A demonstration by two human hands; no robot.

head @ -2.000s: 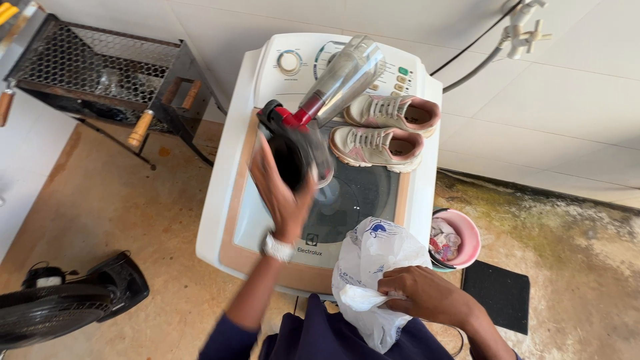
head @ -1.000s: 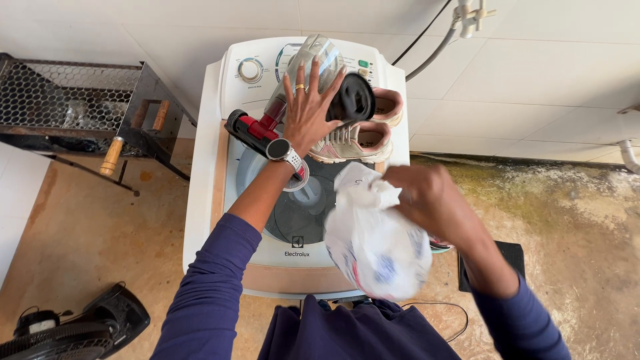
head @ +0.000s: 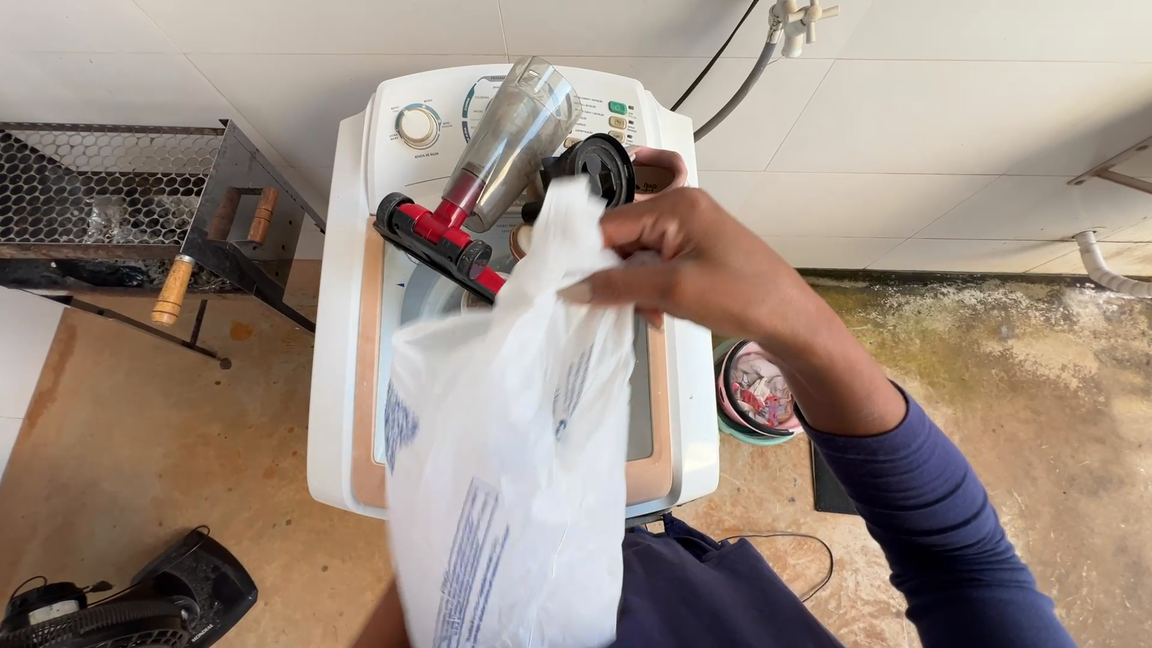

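Observation:
My right hand (head: 693, 261) grips the gathered top of a white plastic bag (head: 513, 468) with blue print, held up over the washing machine (head: 693, 432). My left hand is hidden behind the bag; only a bit of forearm shows at the bottom edge. Beyond the bag, a red and black vacuum floor head (head: 436, 238) and a clear vacuum dust container (head: 526, 126) lie on the machine by its control panel. A round black part (head: 603, 171) sits beside them, partly covering a pair of shoes (head: 660, 169).
A metal grill (head: 108, 207) with wooden handles stands at the left, a black fan (head: 180, 594) at lower left. Right of the machine are a bucket of cloths (head: 760, 387) and a dark mat (head: 832, 477). A tap (head: 796, 27) is on the wall.
My left hand was on the vacuum parts a second ago and has moved back behind the bag. My right hand has raised the bag, which now hangs long in front of the machine.

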